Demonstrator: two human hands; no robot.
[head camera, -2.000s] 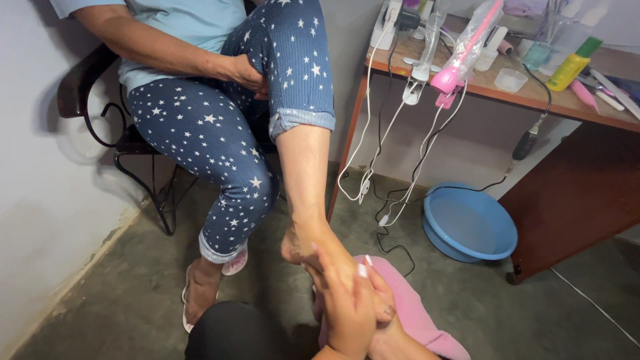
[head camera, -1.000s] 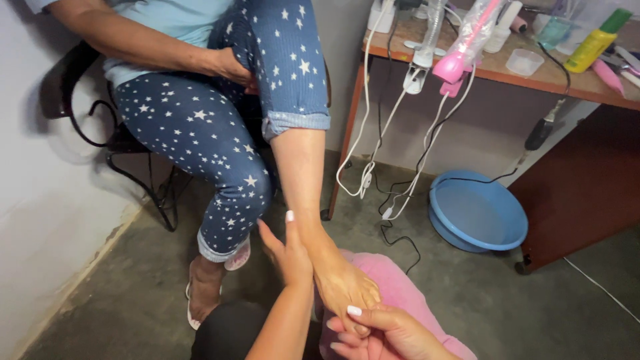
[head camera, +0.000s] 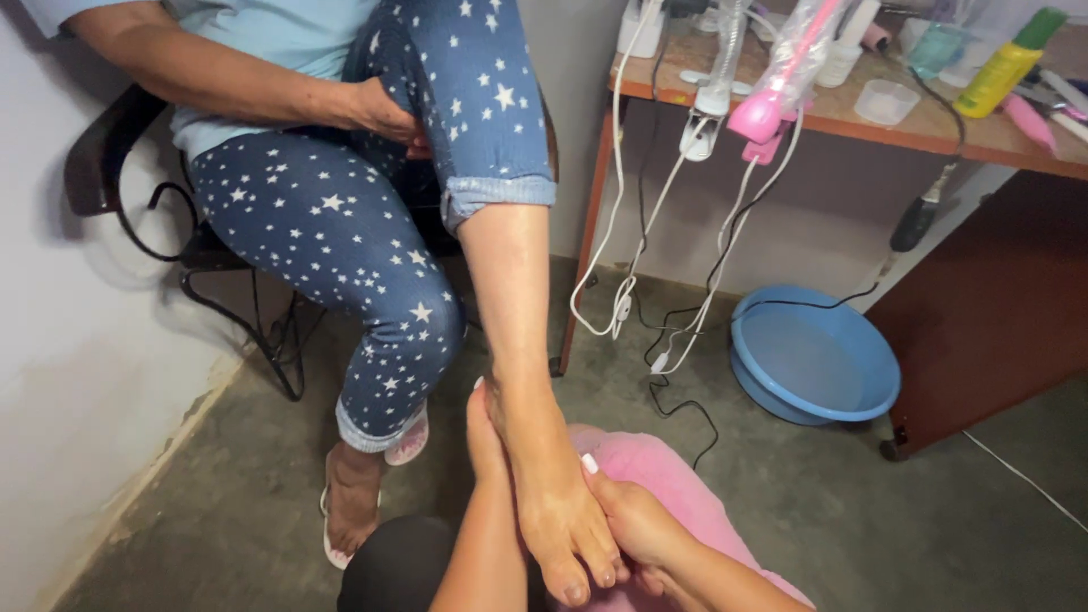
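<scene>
A seated person's raised bare foot (head camera: 544, 476) points toward me, toes down, over a pink towel (head camera: 671, 484). My left hand (head camera: 486, 438) lies along the left side of the foot near the ankle, its fingers partly hidden behind it. On the other side, my right hand (head camera: 633, 523) grips the outer edge near the small toes, thumb on top and fingers underneath. Above the ankle, the lower leg is bare up to the rolled cuff of star-patterned trousers (head camera: 501, 191). The person's own hand (head camera: 382, 110) holds under the raised knee.
A blue plastic basin (head camera: 816, 357) with cloudy liquid stands on the floor at right. Pink and white clip-on lamps with dangling cables are fixed to the wooden table (head camera: 816, 115), which bears bottles and a small clear cup (head camera: 886, 100). The person's other foot (head camera: 354, 497) wears a flip-flop.
My right hand has moved from the toe tips up to the foot's outer side. My left hand, earlier open beside the ankle, now lies against the foot with its fingers behind the ankle.
</scene>
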